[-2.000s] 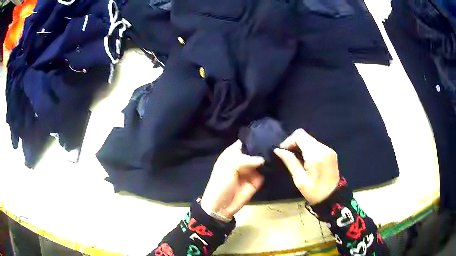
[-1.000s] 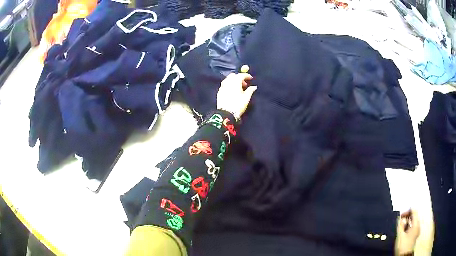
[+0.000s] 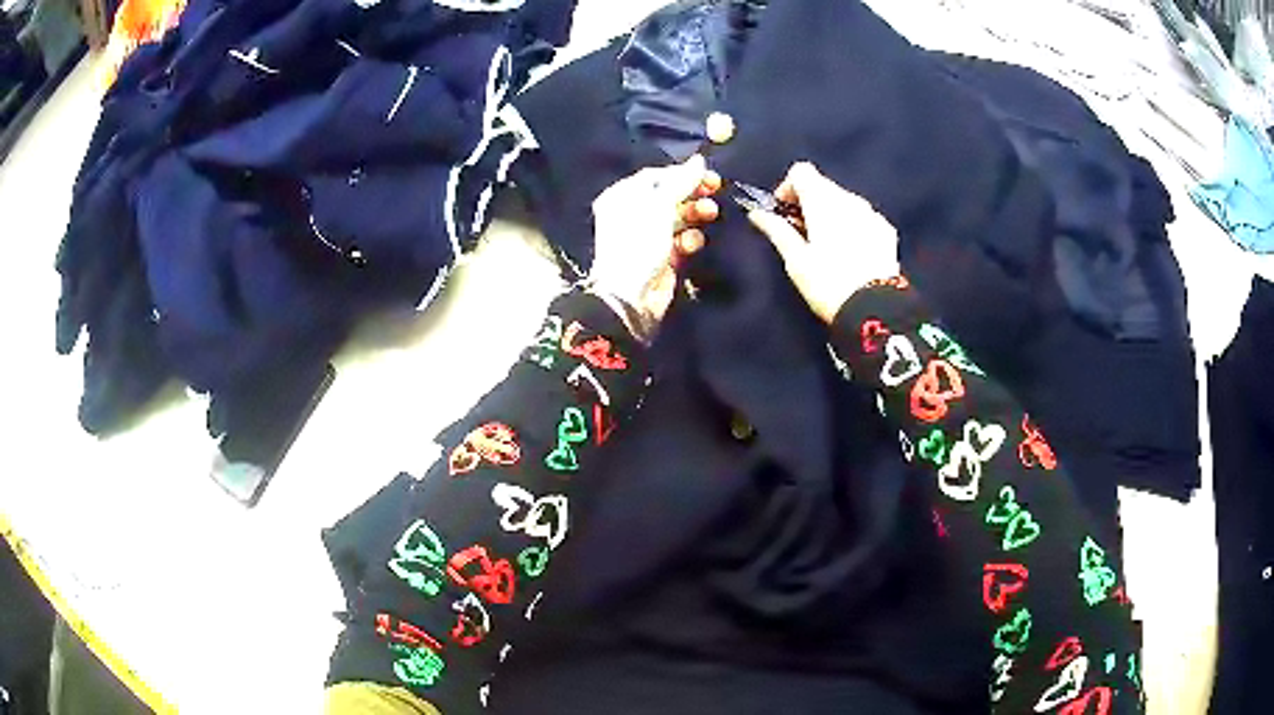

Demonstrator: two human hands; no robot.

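Note:
A dark navy jacket [image 3: 894, 154] lies spread across the table under both forearms. Shiny blue lining [image 3: 668, 77] shows at its upper left edge, beside a pale round button [image 3: 720, 129]. A darker gold button [image 3: 741, 423] shows lower down. My left hand [image 3: 654, 231] pinches the jacket edge just below the pale button. My right hand [image 3: 827, 238] holds small dark thread snips [image 3: 762, 201], blades pointing left toward my left fingertips. Whether the blades touch a thread cannot be seen.
A heap of navy garments [image 3: 238, 182] with white drawcord [image 3: 468, 182] lies at the left. A dark flat object with a pale end [image 3: 273, 440] lies beside it. Clear plastic and light blue material [image 3: 1241, 182] are at the upper right. Another dark garment [image 3: 1243, 489] is at the right edge.
My right hand has come from the lower right to the jacket edge, and the snips now show in it. My left hand stays near the pale button, slightly lower against it.

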